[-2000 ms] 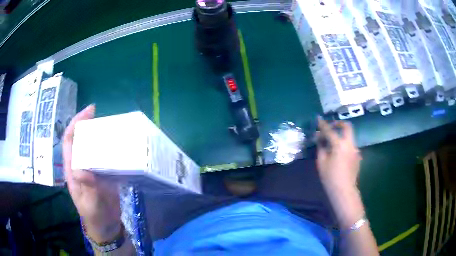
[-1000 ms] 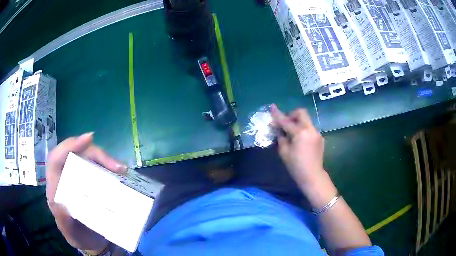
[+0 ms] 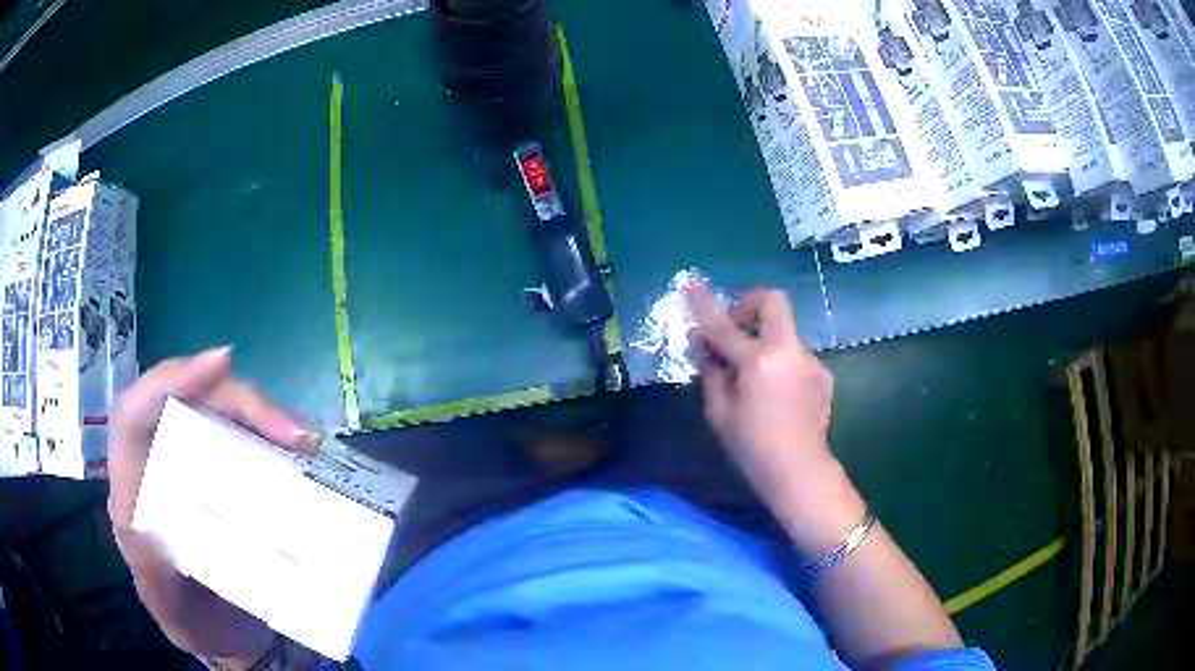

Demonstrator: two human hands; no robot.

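Note:
My left hand [image 3: 170,406] holds a retail box [image 3: 262,531] above my lap at the lower left, its plain white end facing up towards me. My fingers wrap its far side and left side. My right hand [image 3: 767,380] is over the bench edge, its fingertips at the shiny crumpled heap of peeled waste [image 3: 672,328]. The fingers are bent close together. Whether they hold a blade or a small piece cannot be told. The heap lies right of the black tool's handle.
A black hot air gun [image 3: 564,262] with a red switch lies mid-bench between yellow-green tape lines [image 3: 338,249]. Several boxes [image 3: 852,125] with hang tabs stand at the right. More boxes [image 3: 85,315] stand at the left. A wooden pallet [image 3: 1114,511] is at the lower right.
My right hand has moved left onto the shiny heap. My left hand has lowered and tilted the box, turning its white end up. The view has shifted, so the bench things sit further left.

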